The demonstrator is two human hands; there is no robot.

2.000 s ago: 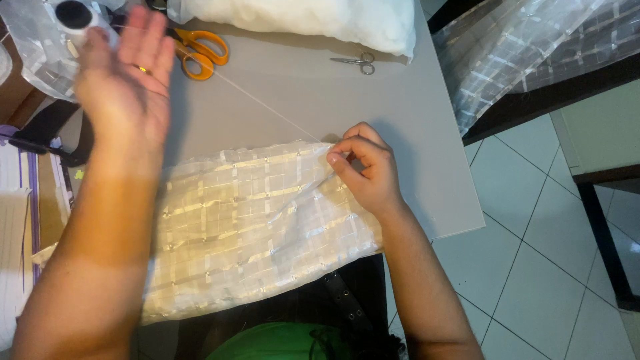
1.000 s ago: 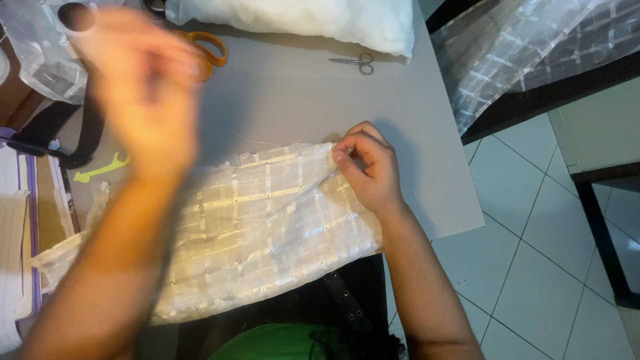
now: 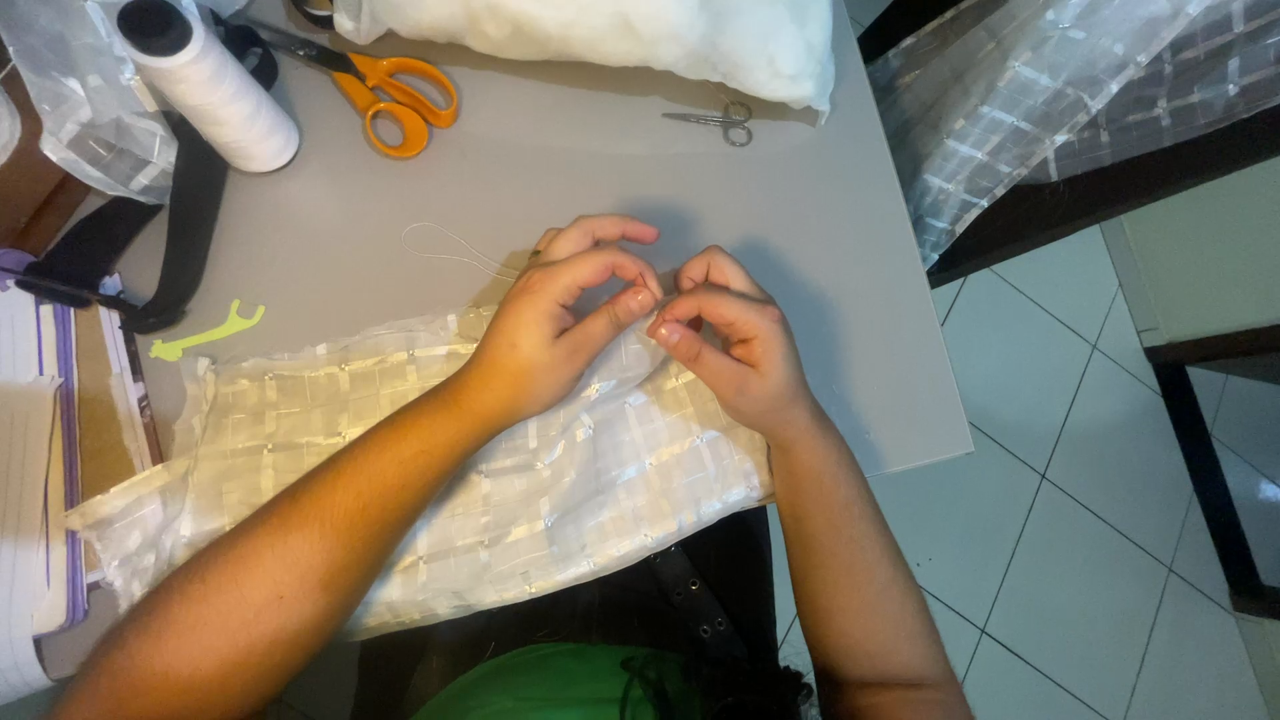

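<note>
A sheer white checked fabric piece (image 3: 620, 480) lies across the front of the grey table, its near edge over my lap. My left hand (image 3: 570, 310) is at its upper edge, thumb and forefinger pinched together; a needle is too small to make out there. Touching or nearly touching those fingertips, my right hand (image 3: 735, 340) pinches the fabric's upper right corner. White thread (image 3: 450, 235) loops over the table just left of my left hand. Orange-handled scissors (image 3: 400, 100) and small metal scissors (image 3: 735, 122) lie farther back.
A white thread cone (image 3: 215, 90) lies at the back left near a black strap (image 3: 190, 230). A yellow-green plastic piece (image 3: 210, 332) sits beside notebooks (image 3: 70, 450). A stuffed white cushion (image 3: 600, 35) lies at the back. Checked fabric (image 3: 1040, 90) hangs beyond the table's right edge.
My left hand, raised at the upper left two seconds ago with thread stretched from the fabric, has come down to the right beside my right hand. The thread now lies slack in a loop.
</note>
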